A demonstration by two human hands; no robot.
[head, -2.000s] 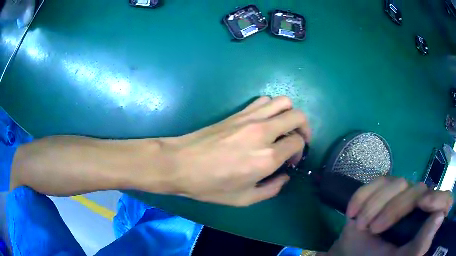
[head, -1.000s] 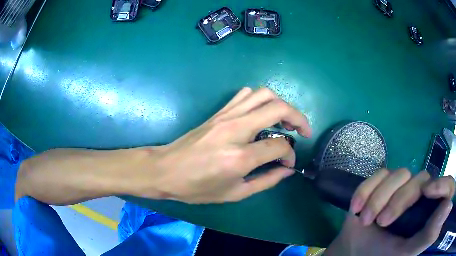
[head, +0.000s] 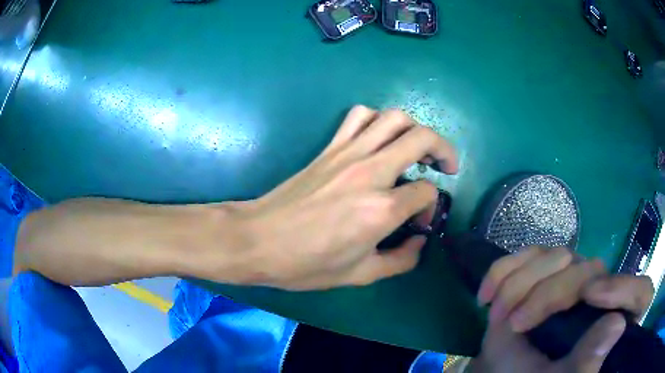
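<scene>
A small black device housing (head: 442,213) lies on the green table, mostly hidden under my left hand (head: 357,207), whose fingers and thumb hold it. My right hand (head: 558,309) is shut around a thick black electric screwdriver (head: 477,255). Its dark nose points left at the housing's right edge. The bit tip is blurred, and I cannot tell if it touches. A round grey screw tray (head: 539,215) with a dotted surface full of silver screws sits just behind the screwdriver.
Two open housings (head: 343,16) lie at the far side of the green table (head: 240,156). Smaller black units (head: 595,16) lie at the far right. A flat black phone-like rectangle (head: 642,237) is at the right edge. Blue-clothed legs (head: 226,335) show below the table edge.
The view has shifted, so the far housings sit higher and further right. The screwdriver's nose has lifted and tilted against a second ago. My left hand keeps hold of the housing.
</scene>
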